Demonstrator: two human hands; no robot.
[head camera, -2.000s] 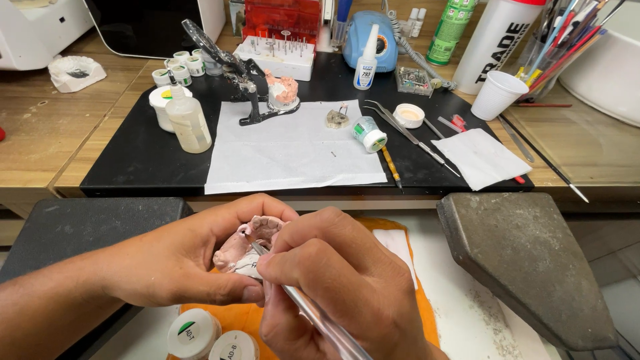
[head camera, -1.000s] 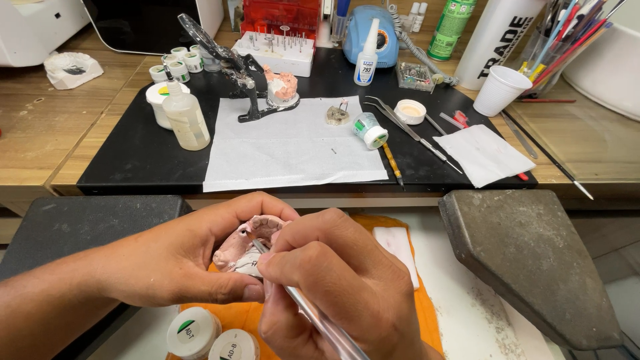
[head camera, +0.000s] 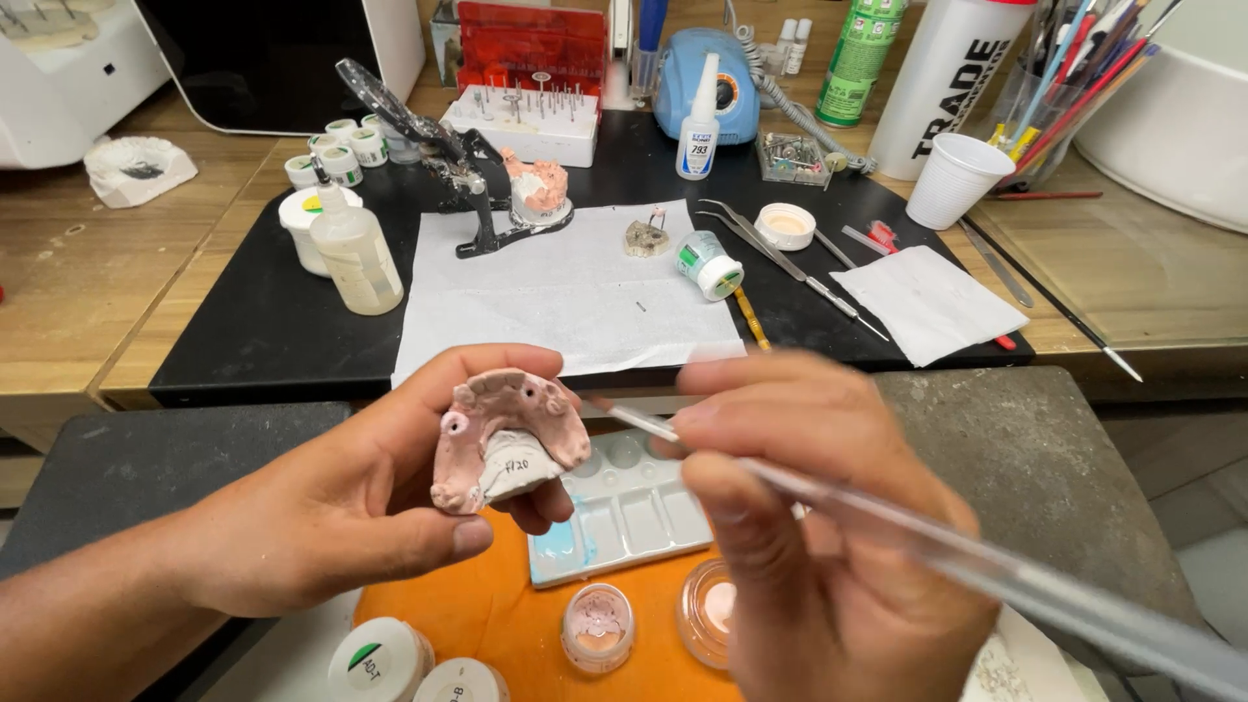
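Observation:
My left hand (head camera: 331, 478) holds a dental cast (head camera: 517, 439) of white plaster with a pink arch that has small round holes, its arch side turned up toward me. My right hand (head camera: 829, 487), partly blurred, grips a fine brush (head camera: 877, 507) with a clear handle; the brush tip points left, just right of the cast and apart from it. Beneath both hands lies a white mixing palette (head camera: 624, 546) with a blue-stained well. An open jar of pink powder (head camera: 598, 624) stands below it, and a second round jar (head camera: 707, 609) is partly hidden by my right hand.
Lidded jars (head camera: 375, 663) stand at lower left on an orange cloth (head camera: 487, 595). Behind, a black mat (head camera: 263, 331) bears an articulator (head camera: 478, 185), white paper (head camera: 546, 322), a dropper bottle (head camera: 356, 249), a glue bottle (head camera: 698, 127), tweezers (head camera: 760, 239) and a tipped jar (head camera: 710, 265). Armrests flank the work space.
My right hand has moved right, taking the brush away from the cast, where it was before. The palette and the open pink jar have come into sight.

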